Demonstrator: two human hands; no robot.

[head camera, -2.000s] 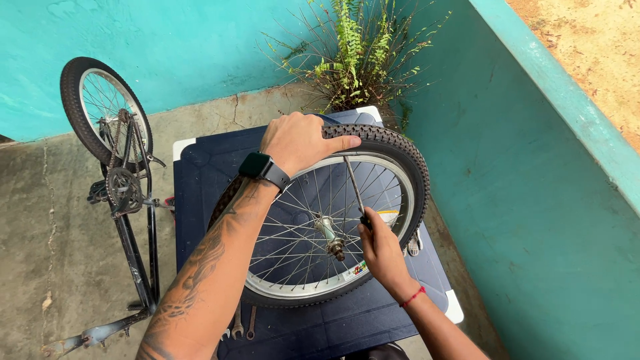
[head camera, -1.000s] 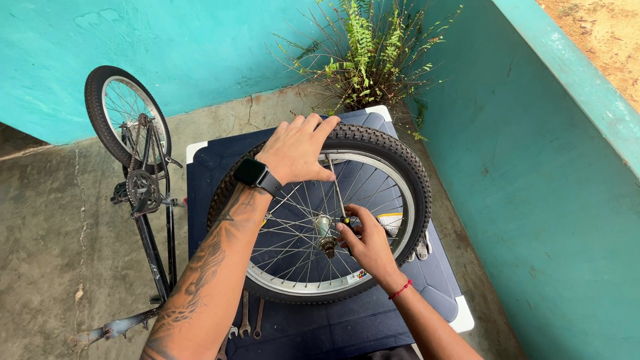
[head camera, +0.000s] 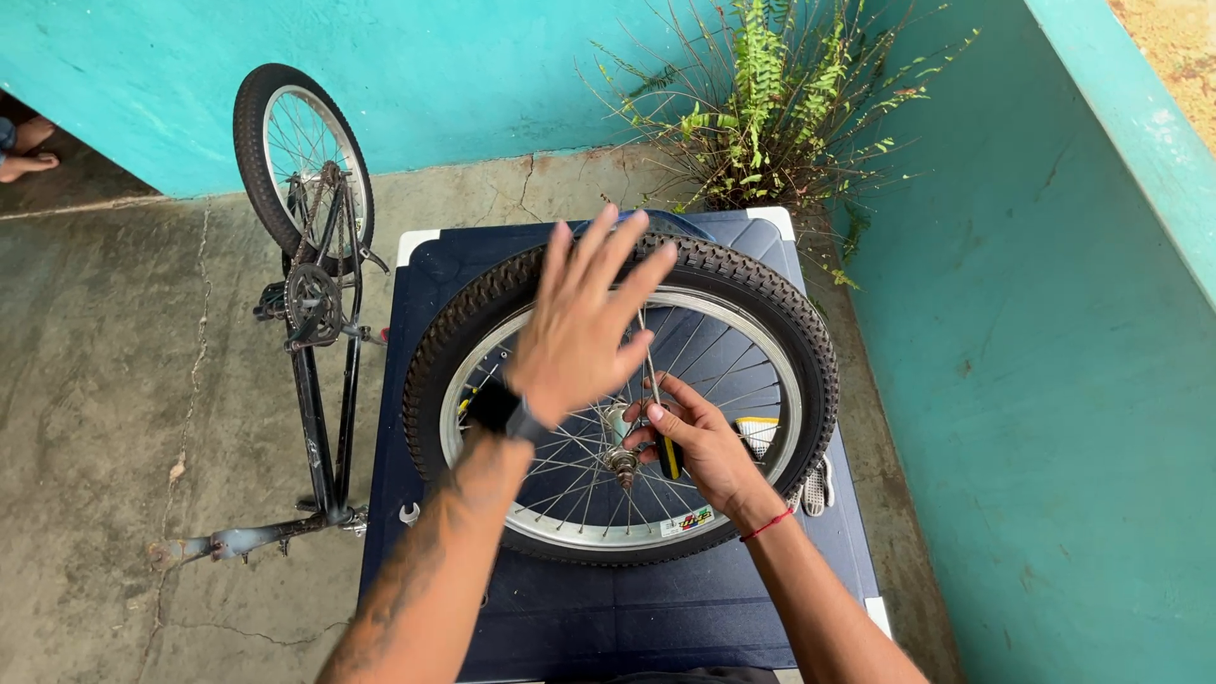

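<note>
A bicycle wheel with a knobby black tire and a silver rim lies on a dark blue table. My left hand, slightly blurred, is spread over the tire's far left part with its fingers apart and nothing in it; whether it touches the tire I cannot tell. Right of the hub, my right hand holds a screwdriver-like tool by its black and yellow handle. The metal shaft points up to the far rim, and its tip is hard to make out. Spokes cross behind both hands.
White dotted gloves lie under the wheel's right side on the table. An open-end wrench is at the left edge. A bicycle frame with one wheel lies on the floor. A fern grows beyond. A person's feet show far left.
My left hand has come off its grip at the tire's top and spread its fingers. My right hand keeps the tool, held lower beside the hub than two seconds ago. The view has shifted left.
</note>
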